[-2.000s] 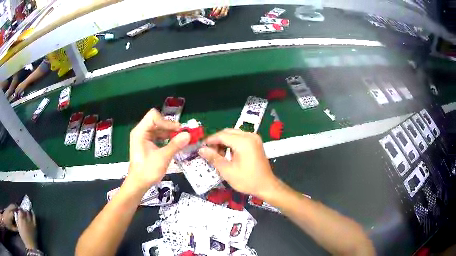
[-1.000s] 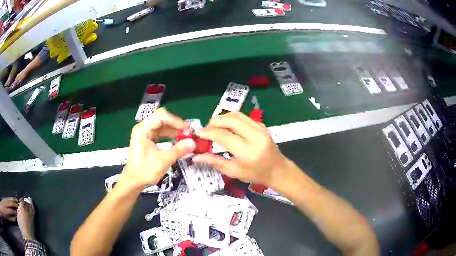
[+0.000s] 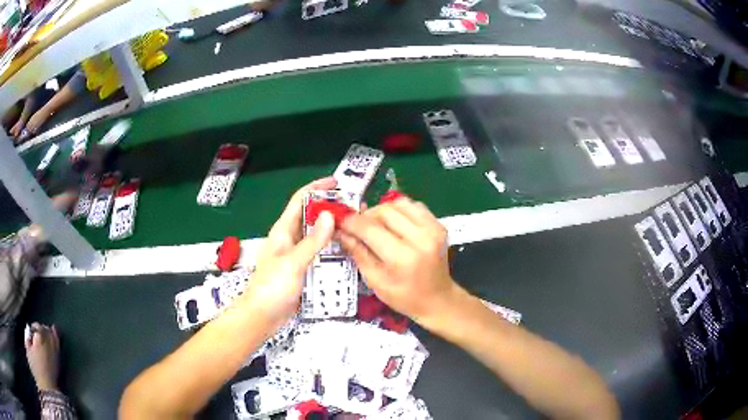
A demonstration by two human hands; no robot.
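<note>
My left hand [image 3: 287, 254] holds a white housing [image 3: 330, 291] upright over the pile, its thumb on a red insert [image 3: 326, 212] at the housing's far end. My right hand [image 3: 402, 258] has its fingertips at the right side of the red insert, fingers bent together; whether they grip the insert or another small piece cannot be told. The housing pile [image 3: 336, 361], white shells with red bits, lies just below my hands. A loose red insert [image 3: 228, 253] lies on the belt rail left of my hands.
The green conveyor belt [image 3: 279, 180] carries part-assembled housings [image 3: 222, 175] and a clear blister tray [image 3: 566, 176]. Laid-out housings [image 3: 659, 248] stand in rows at right. Another person's hand [image 3: 43, 354] is at lower left, and an arm reaches the belt. A white post [image 3: 49, 209] stands at left.
The housing in my left hand now stands upright with the red piece at its far end. The belt housings moved left. A loose red insert now shows on the rail; another person's arm reaches in at left.
</note>
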